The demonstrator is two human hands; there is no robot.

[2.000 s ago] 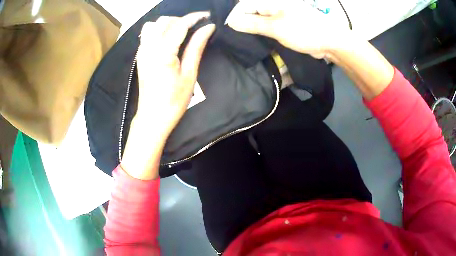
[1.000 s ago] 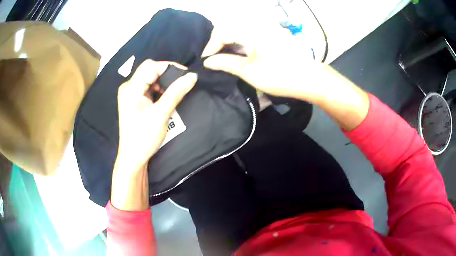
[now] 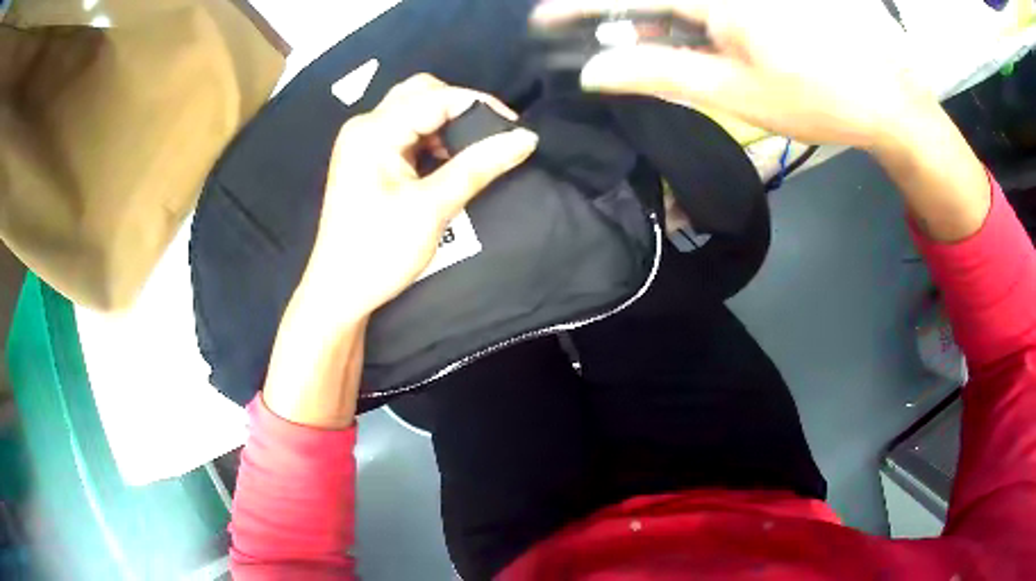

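Note:
The black shoulder bag (image 3: 261, 227) lies over the white table edge and my lap, its opening towards me. The metal zipper (image 3: 511, 338) curves along the near edge of the grey-black lining (image 3: 534, 261). A white brand label (image 3: 454, 244) shows partly beside my left wrist. A small white patch (image 3: 357, 82) is on the bag's outside. My left hand (image 3: 426, 182) pinches a fold of the bag's dark cloth between thumb and fingers. My right hand (image 3: 682, 57) is blurred, above the bag's far right part; a small dark thing with a bright spot shows between its fingers, too blurred to name.
A large brown paper form (image 3: 125, 148) stands at the upper left. A green surface (image 3: 68, 397) is at the lower left, beside the white table (image 3: 142, 386). The black strap (image 3: 727, 182) loops at the bag's right. A dark-framed object (image 3: 926, 443) is at the lower right.
My right hand has moved away from the cloth, up and to the right. My left hand keeps its pinch, and the cloth fold shows between its fingers. The camera view has shifted.

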